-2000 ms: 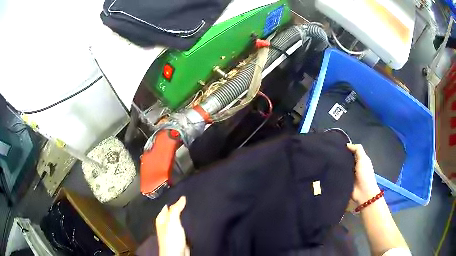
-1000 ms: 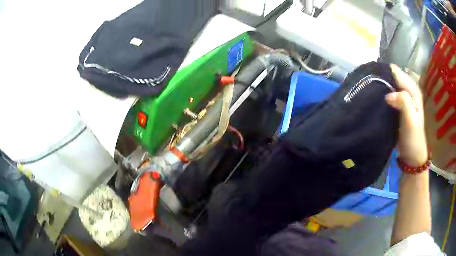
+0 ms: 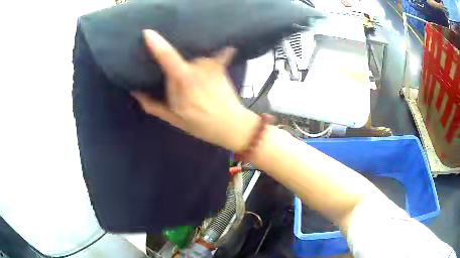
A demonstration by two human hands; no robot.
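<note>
A dark garment (image 3: 156,171) lies over the white machine top, with a dark layer of cloth (image 3: 212,25) across its upper part. My right hand (image 3: 196,93), with a red bead bracelet, is on the cloth with its fingers spread. The hand is blurred, and no clear grip on the cloth shows. My left hand cannot be made out; only a tiny tan patch shows at the top edge above the cloth.
The blue crate (image 3: 363,151) is at the lower right with dark cloth inside, partly behind my forearm. A grey ribbed hose (image 3: 227,211) and a bit of green box (image 3: 179,234) show below the garment. A red-and-white container (image 3: 441,95) is at the right. People are at the top right.
The view has turned so the machine top fills the left. My right hand has moved from above the crate to the garment on the machine top. The dark cloth no longer covers the crate.
</note>
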